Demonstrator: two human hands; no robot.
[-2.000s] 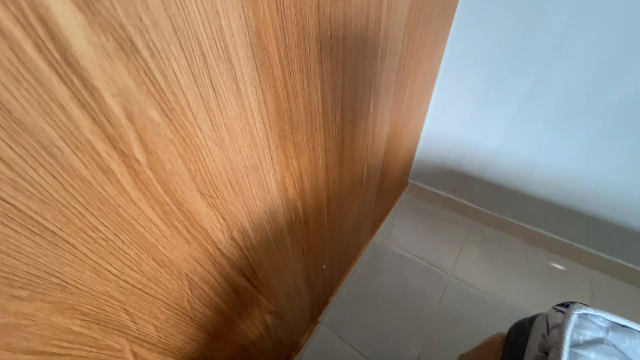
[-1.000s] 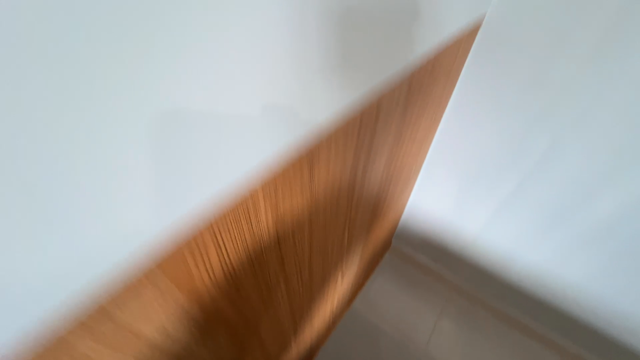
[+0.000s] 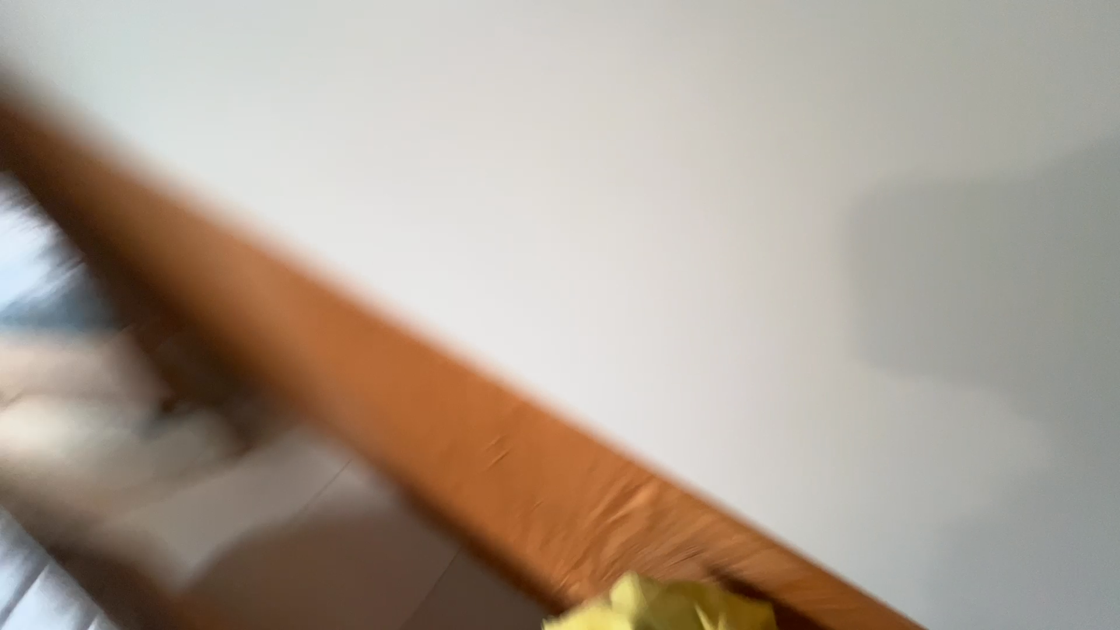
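Note:
Neither of my hands shows in the head view. A crumpled yellow thing, perhaps a cloth, (image 3: pixel 669 605) lies against the lower edge of the view, in front of a wood-grain panel (image 3: pixel 437 394). Whether a hand holds the yellow thing cannot be seen. The panel runs slanting from the upper left to the lower right, and its left part is heavily blurred.
A pale wall (image 3: pixel 569 219) rises behind the panel, with a soft shadow on its right side. Floor tiles (image 3: pixel 350 542) show below the panel. Blurred objects of unclear kind (image 3: pixel 79 394) stand at the left edge.
The view has swung strongly, so the panel now slants the other way. The yellow thing and the blurred objects at left have come into view.

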